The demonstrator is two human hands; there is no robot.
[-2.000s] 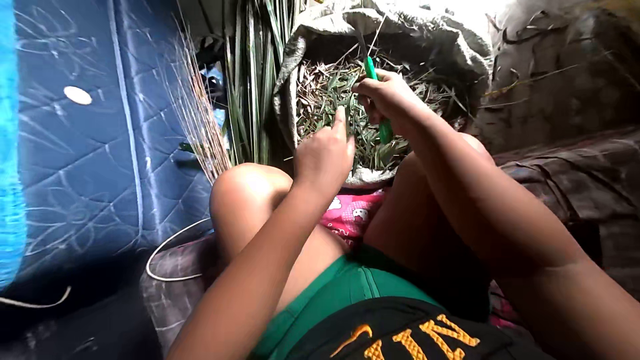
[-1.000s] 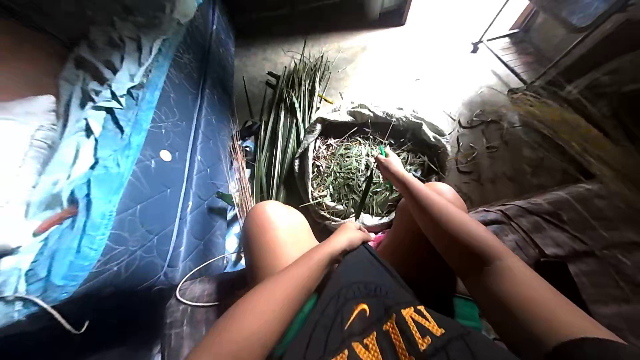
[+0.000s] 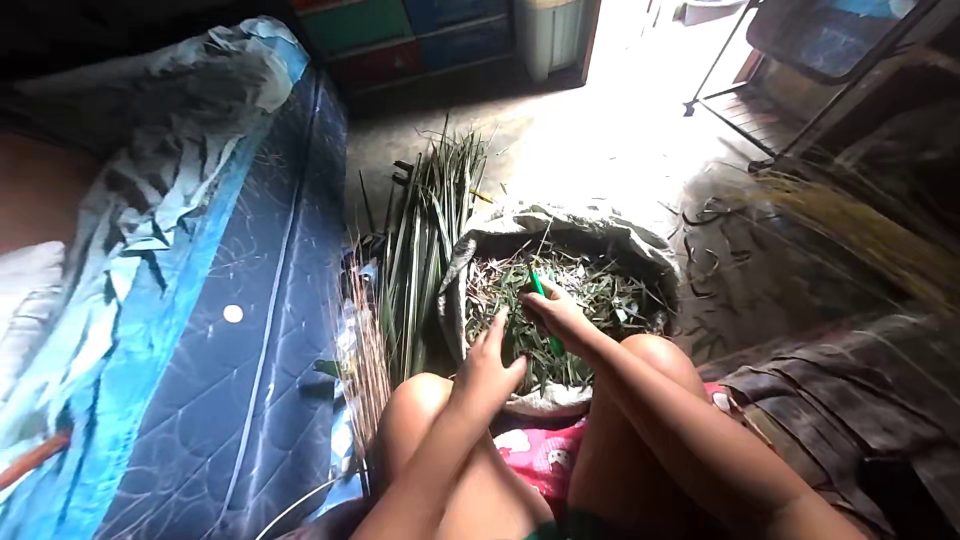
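Note:
A woven sack (image 3: 559,401) with its rim rolled down stands between my knees, holding cut green and pale leaf scraps (image 3: 622,292). Over its middle, my right hand (image 3: 551,304) is closed on a green-handled knife (image 3: 536,283), whose thin blade points away from me. My left hand (image 3: 491,364) is just left of it above the scraps, thumb and fingers apart; I see nothing held in it. A bundle of long green palm leaves (image 3: 427,247) lies on the floor to the left of the sack, with a bunch of thin brown leaf ribs (image 3: 366,360) nearer to me.
At the left is a blue mattress (image 3: 217,390) with a crumpled light blue sheet (image 3: 202,180). A yellowish bundle of fibres (image 3: 855,217) lies at the right, near a metal-framed stand (image 3: 795,135). Drawers (image 3: 360,30) stand at the back. Leaf scraps litter the floor right of the sack.
My left hand has moved forward from my lap to above the sack, and its fingers have opened. The dark strip stretched between my hands one second ago no longer shows there. The view has shifted.

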